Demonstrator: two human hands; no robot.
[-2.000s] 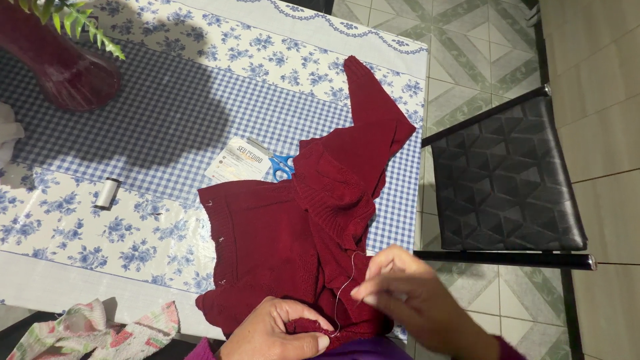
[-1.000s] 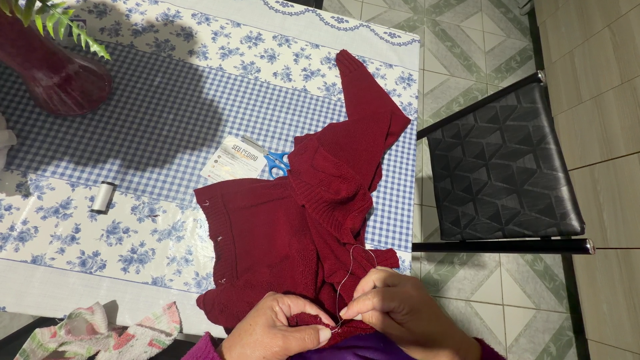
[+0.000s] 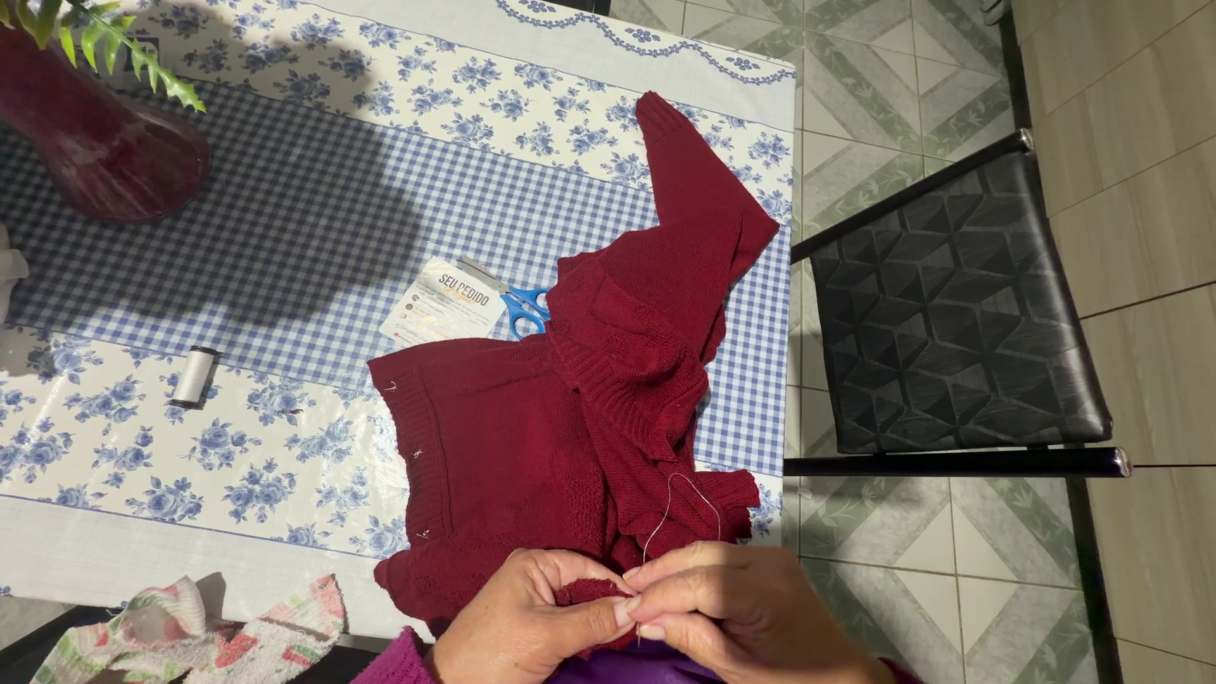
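A dark red knitted garment (image 3: 494, 446) lies across the table and down to its near edge, with short light thread stitches along its left ribbed band. My left hand (image 3: 532, 617) pinches a fold of the knit between thumb and forefinger. Against it, my right hand (image 3: 722, 608) has its fingertips closed at the same fold; a needle is too small to make out. A loop of light thread (image 3: 671, 484) rises from the fingertips over the knit. Blue-handled scissors (image 3: 521, 302) lie on a printed card (image 3: 442, 304), touching the garment. A spool of white thread (image 3: 195, 377) lies further left.
A blue and white patterned tablecloth (image 3: 285, 237) covers the table. A dark red vase (image 3: 123, 161) with a green fern leaf (image 3: 133, 57) stands at the upper left. A patterned cloth (image 3: 209, 632) lies at the lower left. A black chair (image 3: 959, 304) stands right of the table.
My right hand, raised apart from the left two seconds ago with the thread drawn up, has come down to the left fingertips. The thread now forms a slack loop.
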